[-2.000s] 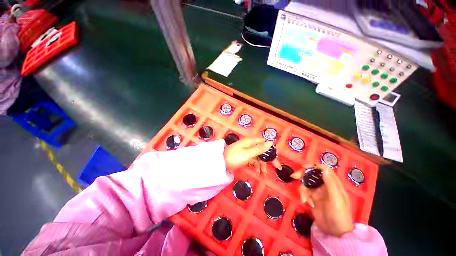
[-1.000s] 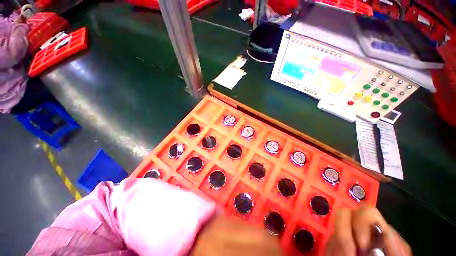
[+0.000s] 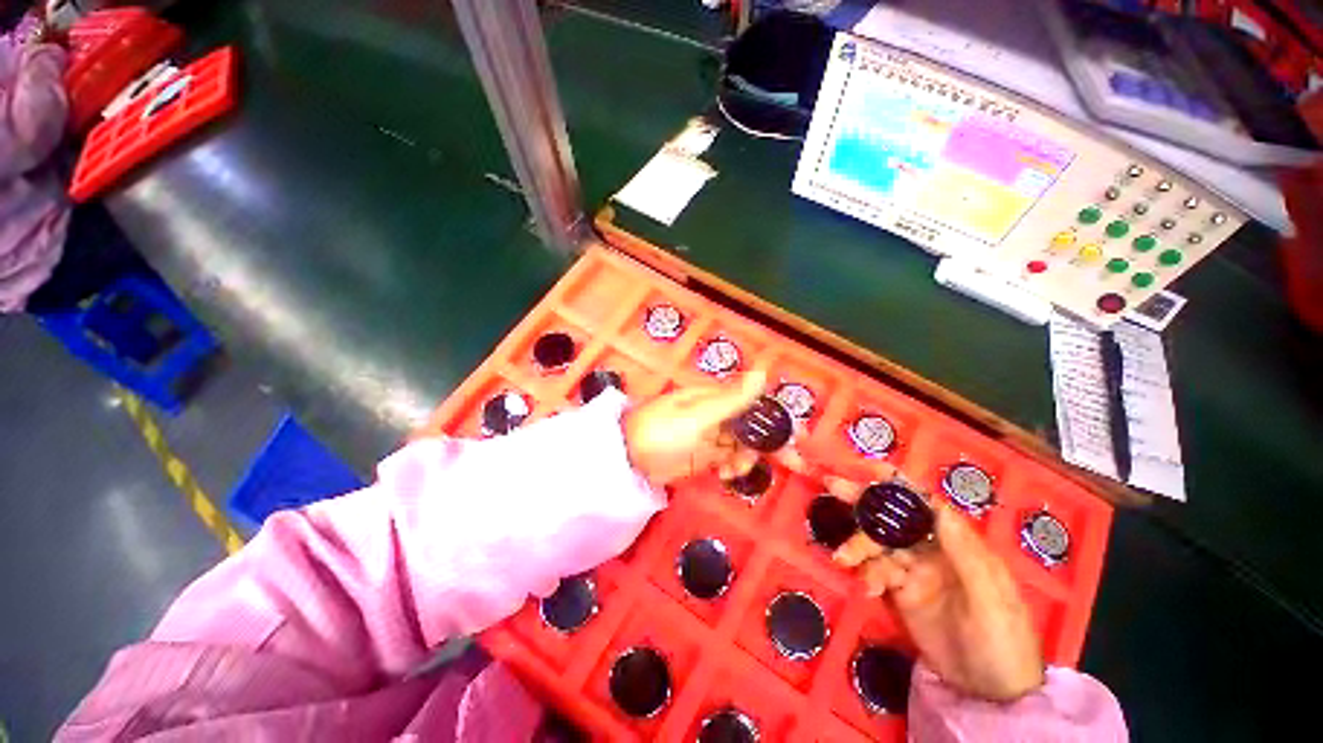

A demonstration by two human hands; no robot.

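My left hand (image 3: 697,430) is over the middle of the orange-red compartment tray (image 3: 598,295) and holds a round part (image 3: 763,424) by its rim, dark face up with pale marks. My right hand (image 3: 965,588) is over the tray's right part and holds another round part (image 3: 895,514) the same way, with pale streaks on its dark face. Below them, tray pockets hold several dark-faced parts (image 3: 797,624). Along the far edge lie several light-faced parts (image 3: 969,485). My left sleeve hides part of the tray.
Beyond the tray stand a cream bench tester (image 3: 1016,189), paper slips (image 3: 1146,392) with a dark pen (image 3: 1114,407) on them, and a whitish label (image 3: 665,186) near a metal post (image 3: 525,124). At left are a person's pink sleeve (image 3: 32,160), a red tray (image 3: 153,131) and blue stools (image 3: 138,341).
One second ago both hands were low at the tray's near side, blurred. Now they are raised farther over the tray, each holding up a dark-faced part. The view has shifted slightly.
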